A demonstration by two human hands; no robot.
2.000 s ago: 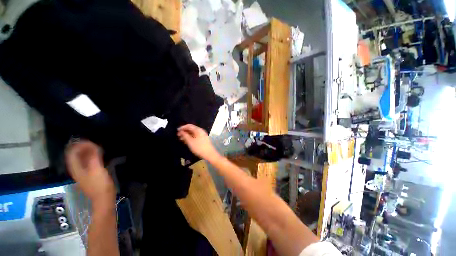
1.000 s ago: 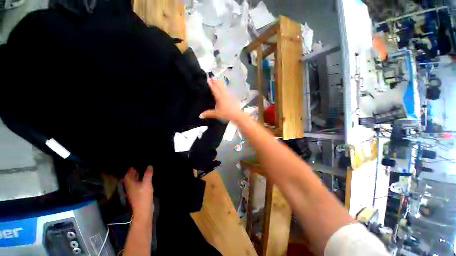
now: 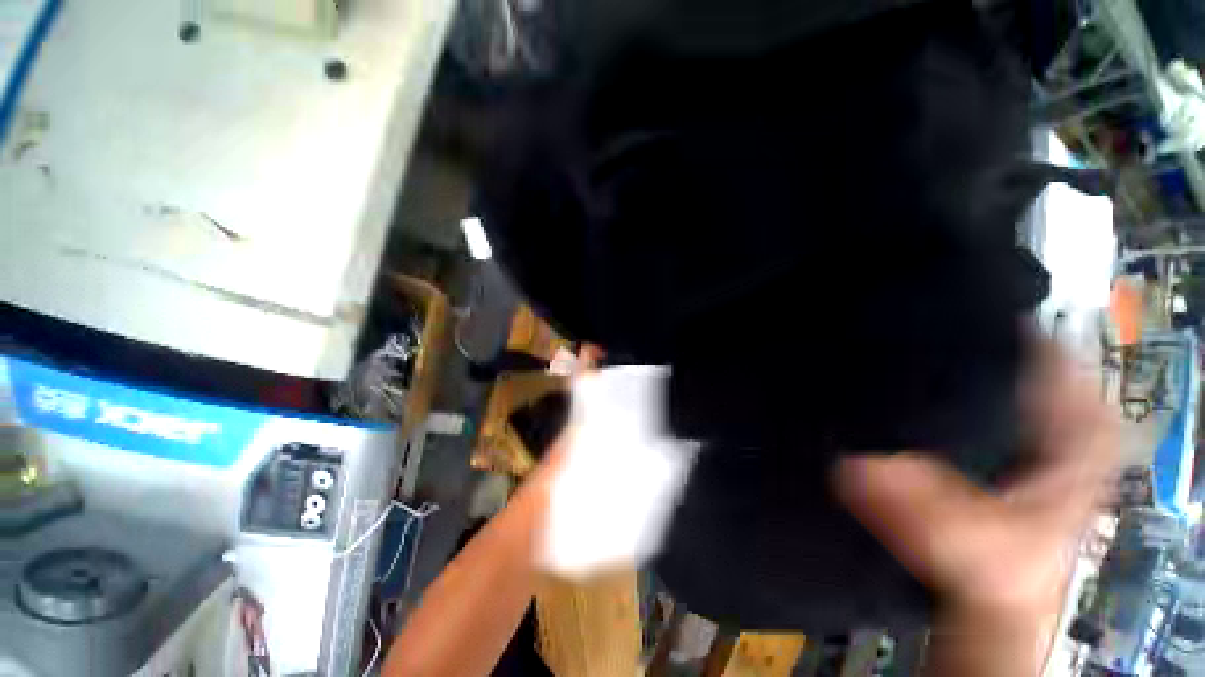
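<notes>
A large bundle of black garment pieces [image 3: 793, 265] fills the middle and upper right, raised close to the camera. My right hand [image 3: 991, 516], blurred, grips its lower right side, with the thumb over the cloth. A white sheet or label [image 3: 615, 470] hangs at its lower left edge. My left hand [image 3: 585, 356] is mostly hidden behind this white piece and the cloth. Only a little of the fingers shows, and its grip cannot be made out. A small white tag [image 3: 477, 238] shows at the bundle's left edge.
A white machine table [image 3: 212, 199] is at the upper left. The blue-striped sewing machine [image 3: 146, 430] is below it, with a round-buttoned control panel [image 3: 293, 489] and thin white wires. Wooden benches [image 3: 588, 628] stand beneath the bundle. Other machines [image 3: 1169, 410] line the right.
The black pieces were lying lower at the left; they are now lifted towards the camera and further right in view. Both hands moved with them. The view swung towards the machine table.
</notes>
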